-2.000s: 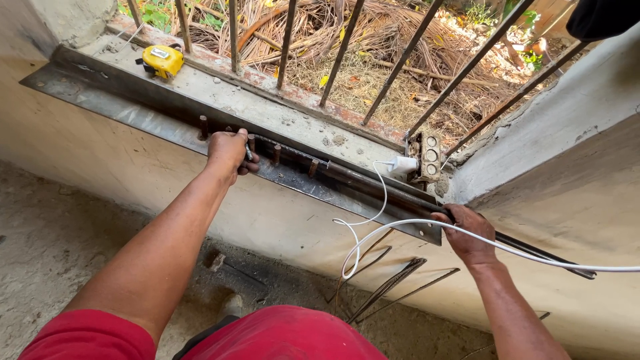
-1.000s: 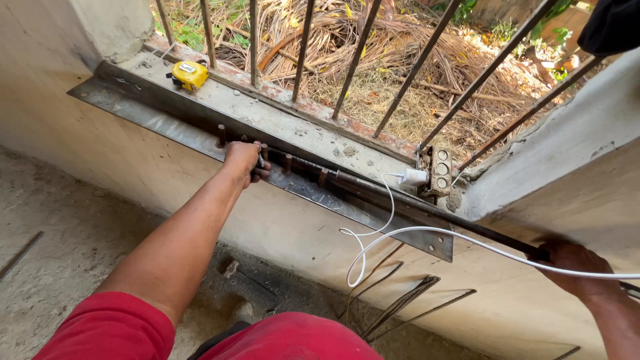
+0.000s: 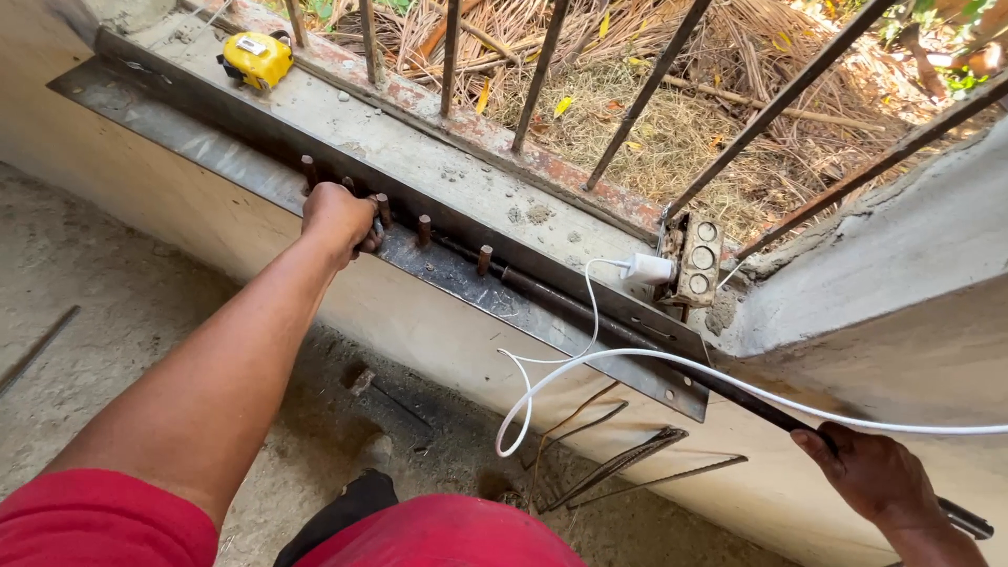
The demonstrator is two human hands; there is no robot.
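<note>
A long steel angle bar (image 3: 197,146) lies along the window sill, with several short upright steel pegs (image 3: 424,231) on its flat face. My left hand (image 3: 340,220) is closed among the pegs at the left of their row; what its fingers grip is partly hidden, though a bit of metal shows beside them. My right hand (image 3: 874,472) is wrapped around a dark metal pipe (image 3: 756,405) beyond the angle bar's right end. The pipe runs along the angle bar towards the pegs, over a thinner rod.
A yellow tape measure (image 3: 257,60) rests on the concrete sill (image 3: 441,161). A white charger (image 3: 647,268) sits in an outlet box (image 3: 699,260), its white cable (image 3: 630,353) looping over the angle bar. Window bars (image 3: 540,75) stand behind. Bent steel rods (image 3: 618,465) are below, near the wall.
My right hand has moved right, away from the angle bar's end, along or with the pipe. My left hand stays among the pegs. The view has shifted somewhat.
</note>
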